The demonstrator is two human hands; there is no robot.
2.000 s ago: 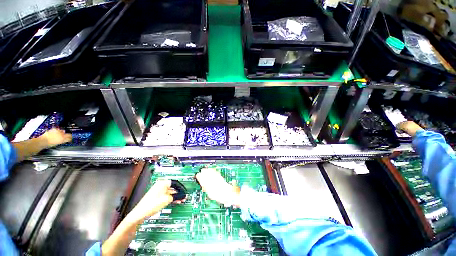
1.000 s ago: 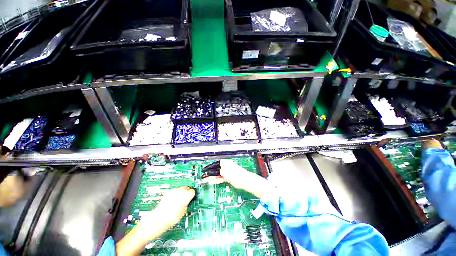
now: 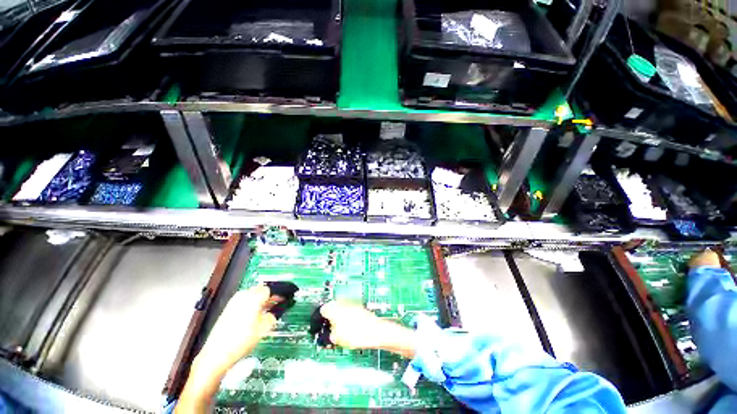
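A large green circuit board [image 3: 380, 283] lies in a carrier with reddish-brown side bars [image 3: 443, 283] in front of me. My left hand [image 3: 250, 315] is over the left-middle part of the board, its black-covered fingertips close together. My right hand [image 3: 347, 325] is just right of it, over the board's middle, with black-covered fingertips pointing down and left. Whether either hand holds a small component cannot be seen. The hands are apart from each other.
Bins of white [image 3: 265, 190], blue [image 3: 331, 200], dark [image 3: 331, 158] and grey-white components [image 3: 394, 164] stand on the lower shelf. Black totes [image 3: 477, 81] are above. Bare metal conveyor [image 3: 133, 307] shows left. At right, another person's sleeve [image 3: 715, 311] reaches over another board [image 3: 659, 279].
My left hand has moved up and left, and my right hand down and left. The view has shifted. The neighbour's hand at the left edge has left the view.
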